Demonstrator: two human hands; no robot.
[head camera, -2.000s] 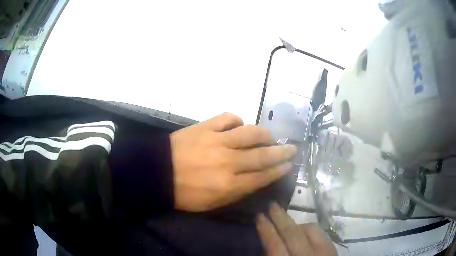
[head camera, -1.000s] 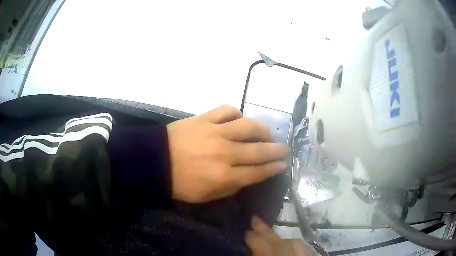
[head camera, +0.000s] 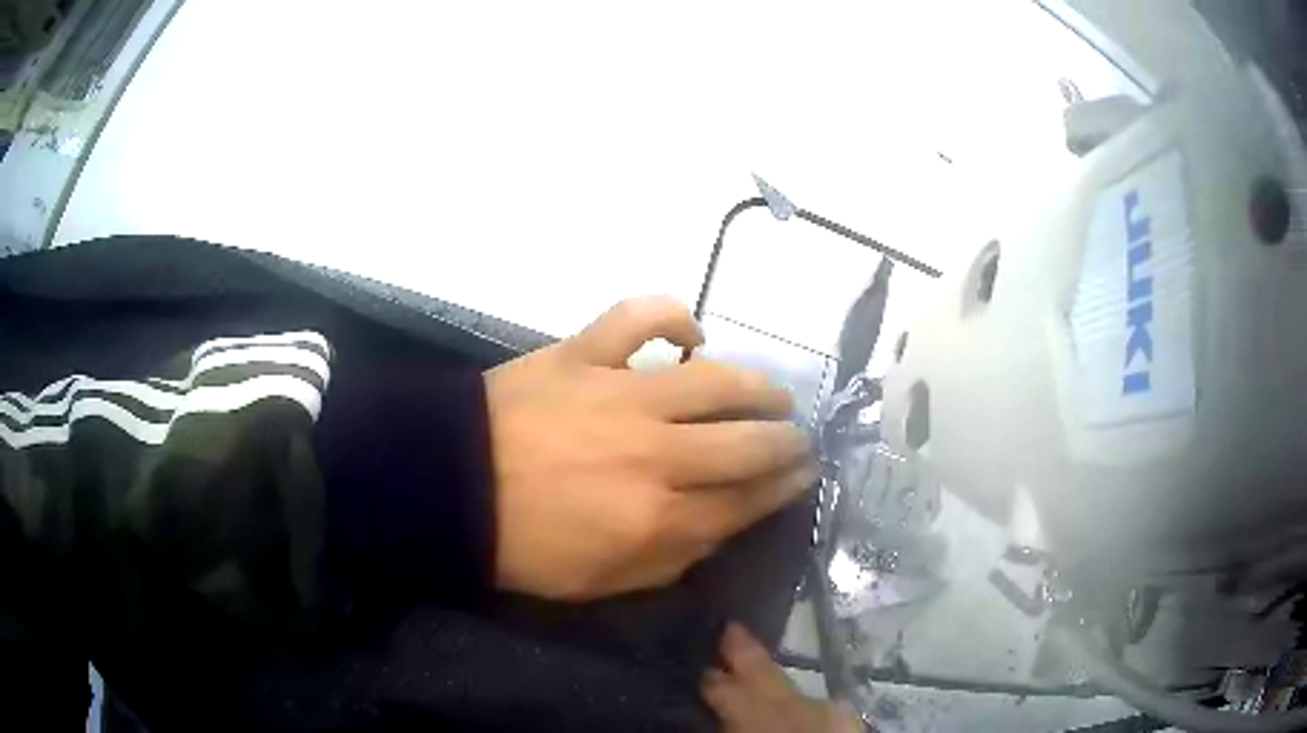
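A dark garment (head camera: 573, 662) lies in front of me, its right edge at the needle area of an off-white sewing machine (head camera: 989, 415) with a blue JUKI label. My left hand (head camera: 645, 458) lies flat on the cloth, fingertips close to the shiny metal parts by the presser foot (head camera: 846, 415). My right hand (head camera: 774, 695) is at the bottom, cut off by the frame edge, with fingertips at the cloth edge. Whether its fingers pinch the cloth is unclear. The needle is too blurred to make out.
The white machine table (head camera: 430, 158) stretches behind my left hand. A dark outline (head camera: 860, 241) marks the bed plate, with a small pale pointed piece (head camera: 774, 198) at its corner. A pale cable or tube curves under the machine head. Blurred items show at the upper left.
The view has shifted, so the machine head sits differently in the frame. Both hands keep nearly the same pose on the cloth, with my right hand lower and more cut off than at first.
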